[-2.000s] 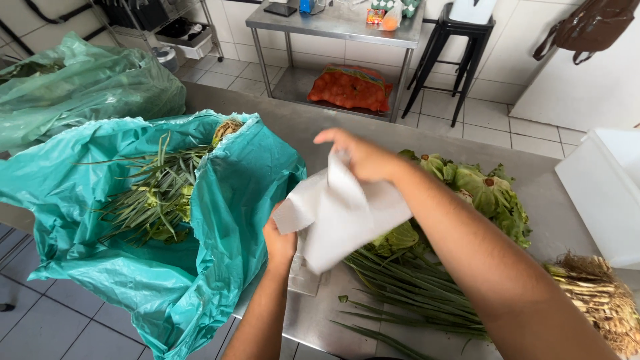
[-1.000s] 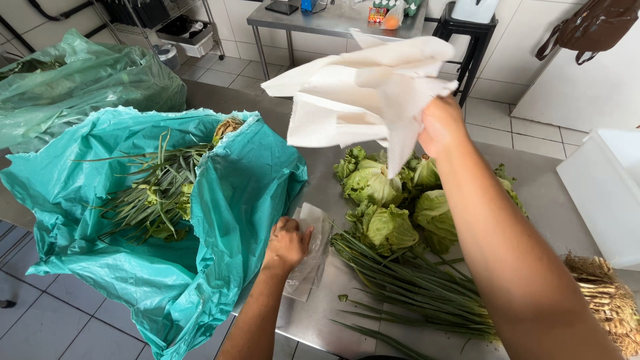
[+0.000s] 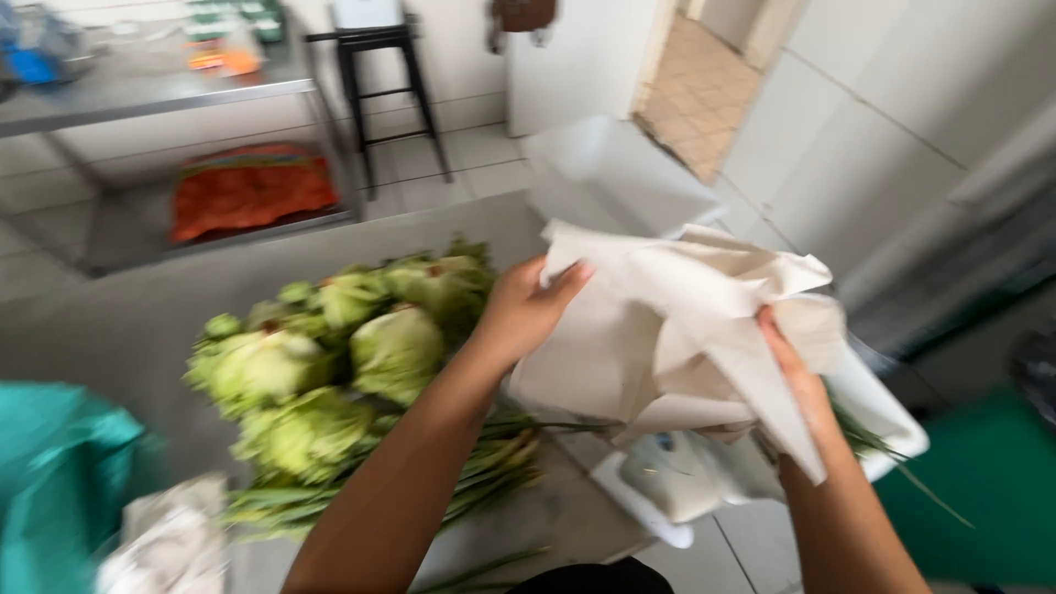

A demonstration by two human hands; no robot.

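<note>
A crumpled off-white cloth or paper sheet (image 3: 660, 330) is spread between my two hands. My left hand (image 3: 528, 309) pinches its left edge between thumb and fingers. My right hand (image 3: 796, 371) grips its right side, partly covered by a hanging flap. Left of my left forearm lie several heads of lettuce (image 3: 396, 351) on the metal table, with long green onions (image 3: 495, 462) just below them. Under the sheet, a white tray (image 3: 879, 396) holding green leaves and a clear plastic bag with whitish contents (image 3: 676, 474) show in part.
A teal plastic bag (image 3: 58, 462) and a crumpled whitish bag (image 3: 169, 536) lie at the left. A white plastic bin (image 3: 615, 177) stands on the far side. Beyond are a second metal table (image 3: 165, 99), a red mesh sack (image 3: 252, 194) and a black stool (image 3: 392, 99).
The view has swung to the right. My left hand, earlier low beside the teal bag, now holds the sheet together with my right hand. The tray with leaves has come into view.
</note>
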